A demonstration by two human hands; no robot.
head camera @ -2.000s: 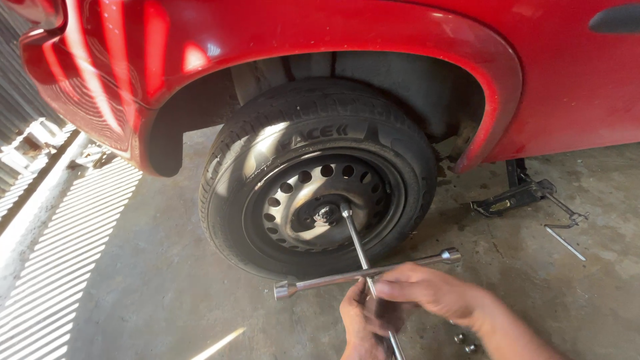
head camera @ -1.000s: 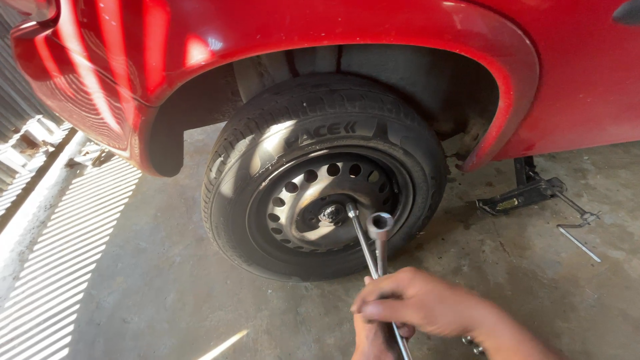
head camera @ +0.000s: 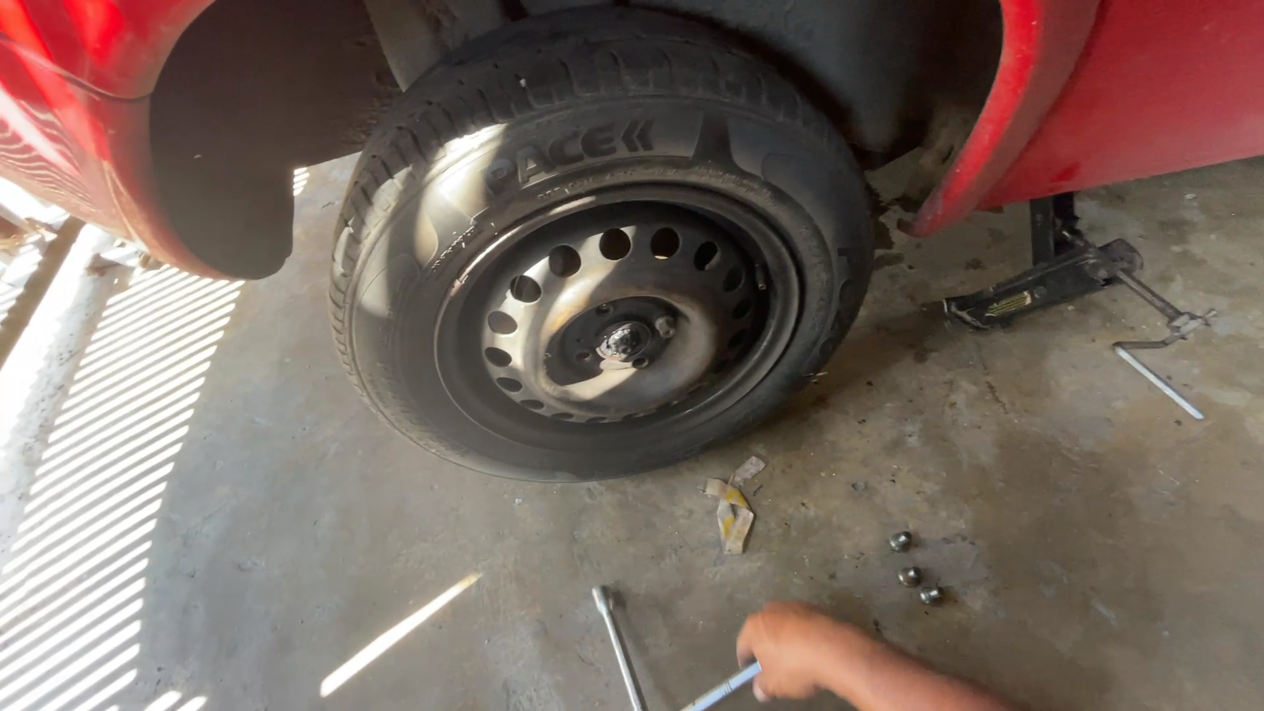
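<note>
At the lower right of the head view, my right hand (head camera: 790, 650) grips one arm of a metal four-way lug wrench (head camera: 620, 647), low over the concrete floor. The wrench's centre lies beyond the bottom edge. My left hand is out of the frame. Ahead stands a black tyre (head camera: 395, 326) on a dark steel wheel rim (head camera: 632, 385), under the red wheel arch of a car. One wheel bolt or nut (head camera: 665, 325) seems to be seated beside the hub centre (head camera: 624, 342). Three lug nuts or bolts (head camera: 909, 577) lie on the floor to the right of my right hand.
A black scissor jack (head camera: 1047, 286) with a cranked metal handle (head camera: 1160, 383) stands by the red car body (head camera: 1136, 109) at the right. A torn scrap of paper or tape (head camera: 733, 515) lies below the tyre. Sunlight stripes cross the floor at left.
The lug wrench has come away from the wheel and is now low at the bottom edge. My left hand, on the wrench before, has left the view. The view has tilted down and closer.
</note>
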